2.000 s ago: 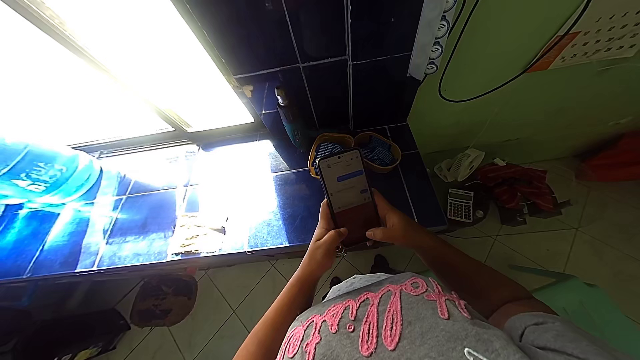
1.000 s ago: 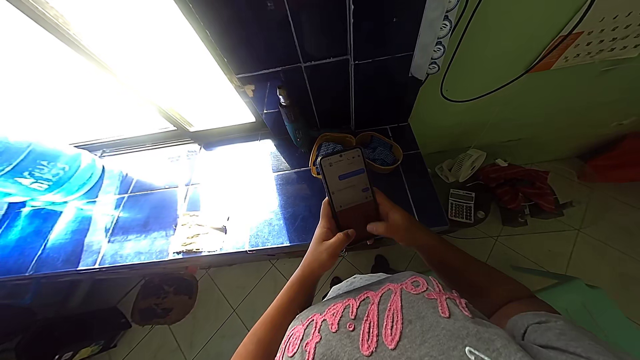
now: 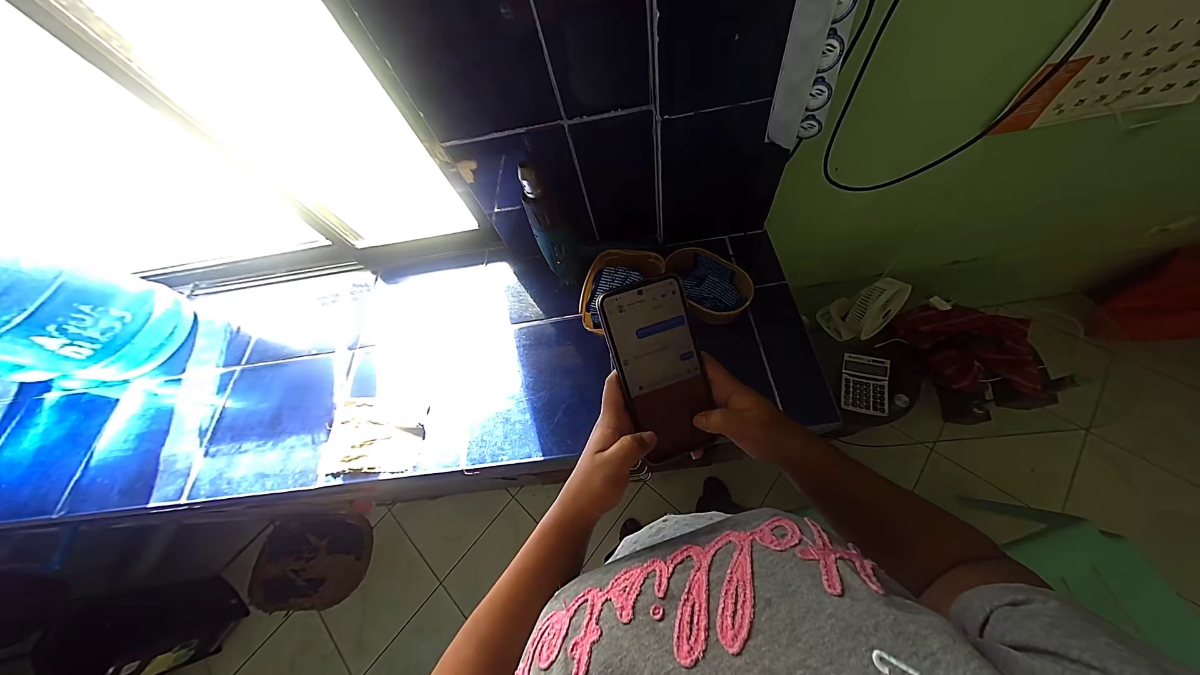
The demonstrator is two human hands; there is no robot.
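Observation:
A smartphone [image 3: 654, 366] with a lit screen showing message bubbles is held upright between both hands. My left hand [image 3: 614, 450] grips its lower left side, the thumb near the bottom corner. On the lower right side, my right hand [image 3: 741, 412] holds it with the thumb over the dark lower part of the screen. Behind the phone, two small baskets, a left one [image 3: 592, 281] and a right one [image 3: 745, 298], hold blue patterned items and stand on the blue tiled counter [image 3: 581, 375]. The fingers behind the phone are hidden.
A teal bottle [image 3: 551, 234] stands by the tiled wall. A large blue water jug [image 3: 94, 323] lies at the counter's left, near a bright window. On the right are a calculator [image 3: 865, 384], a white device [image 3: 872, 307], red cloth [image 3: 975, 347] and a hanging black cable [image 3: 867, 187]. A round stool seat [image 3: 314, 562] is below.

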